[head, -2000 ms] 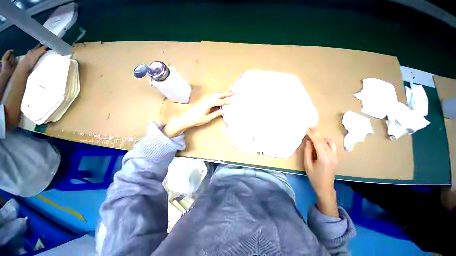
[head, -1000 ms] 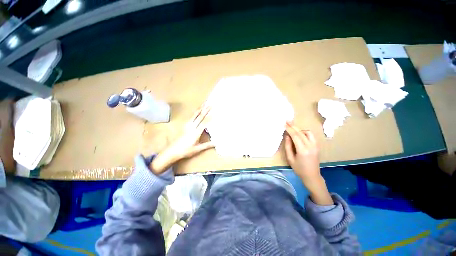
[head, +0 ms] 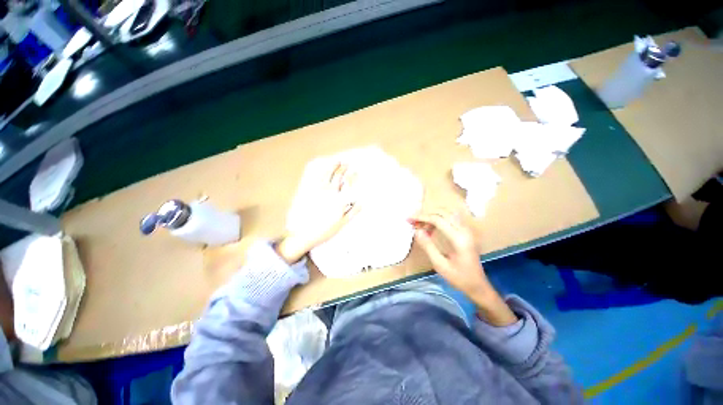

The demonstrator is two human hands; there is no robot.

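A white hexagonal housing [head: 372,237] lies flat on the brown cardboard sheet [head: 273,174] in front of me. Its surface is overexposed, so no print shows. My left hand [head: 321,221] lies over the housing's left part, fingers spread on its top face; whether anything is under the fingers cannot be told. My right hand [head: 448,245] is at the housing's right edge, with thumb and fingertips close together there. Whether they pinch the edge or a small piece is not clear.
A pump bottle [head: 208,225] stands left. Crumpled white wipes [head: 490,132] lie right. Stacked housings [head: 41,293] are at far left beside a partly visible person. Another bottle [head: 626,79] stands far right. A grey rail [head: 238,59] runs beyond the green surface.
My left hand has moved from the housing's left edge onto its top face. My right hand stays at the right edge, fingers bent closer together. The camera view has shifted and tilted.
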